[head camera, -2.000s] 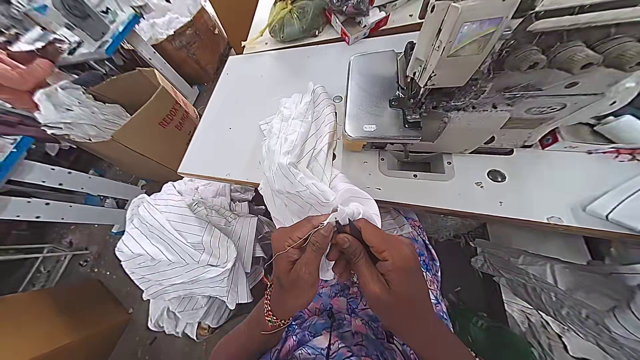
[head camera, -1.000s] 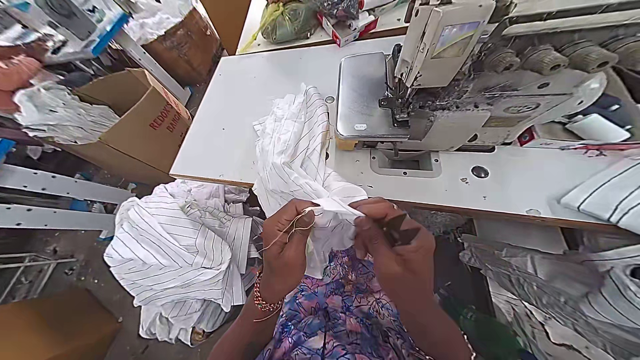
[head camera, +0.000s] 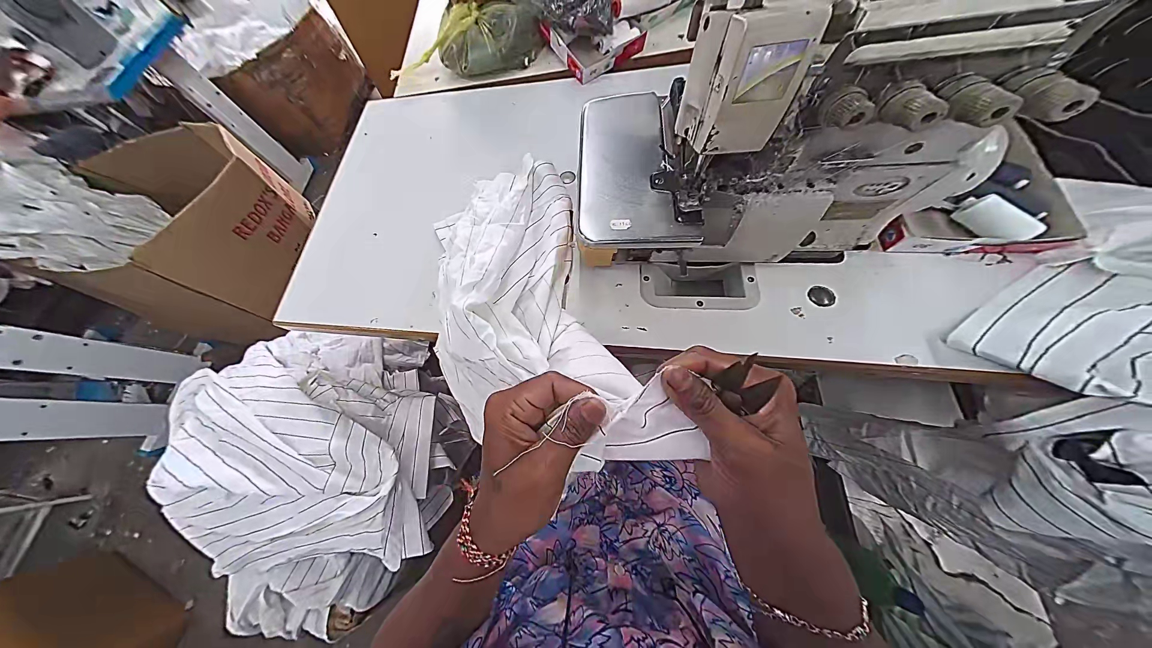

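Note:
White striped fabric (head camera: 504,279) lies partly on the sewing table and hangs over its front edge toward my lap. My left hand (head camera: 540,441) pinches the fabric's edge, with loose thread (head camera: 549,432) trailing across its fingers. Close by on the right, my right hand (head camera: 729,405) pinches the same edge between thumb and finger. Dark pointed blades, apparently thread snips (head camera: 747,382), stick out of that hand's curled fingers; their handle is hidden. The overlock sewing machine (head camera: 738,90) stands beyond my hands, its metal plate (head camera: 625,171) beside the fabric.
The white sewing table (head camera: 378,180) has its front edge just beyond my hands. A striped fabric pile (head camera: 297,468) lies low at the left, near an open cardboard box (head camera: 225,216) holding white cloth. More striped fabric (head camera: 1071,324) rests at the right. A brown box (head camera: 90,603) is bottom left.
My hands, close together two seconds ago, have moved apart along the fabric's edge. The dark blades now show beyond my right fingers. The fabric on the table stays in about the same place.

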